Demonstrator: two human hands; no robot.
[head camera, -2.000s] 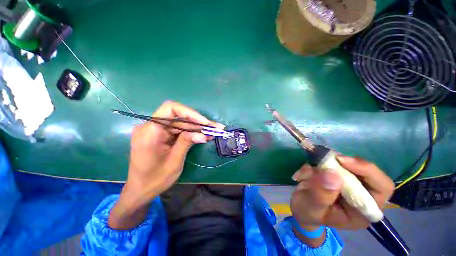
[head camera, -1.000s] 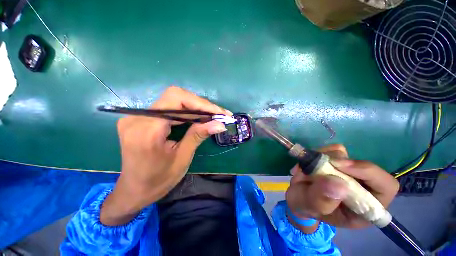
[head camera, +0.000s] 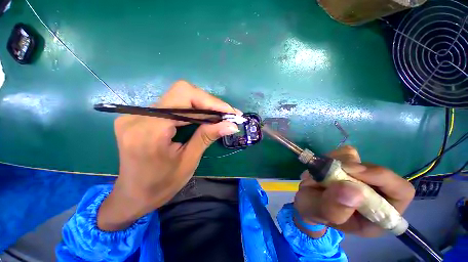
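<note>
A rounded black watch case with a small circuit board lies on the green mat near its front edge. My left hand holds dark tweezers, their pale points over the upper part of the case. My left fingertips touch or nearly touch the case's left side. My right hand holds a soldering iron by its cream wrapped grip. The iron's tip is at the case's upper right edge; whether it touches the board cannot be told. Solder wire runs from the upper left to behind my left hand.
Another black case lies at the far left. A brown tub and a black fan with a round wire guard stand at the upper right. Yellow and black cables hang below the fan. A thin bent wire piece lies above my right hand.
The soldering iron has moved left from beside the case to its right edge. The tweezers remain at the case. The view has shifted, so the spool has left the picture.
</note>
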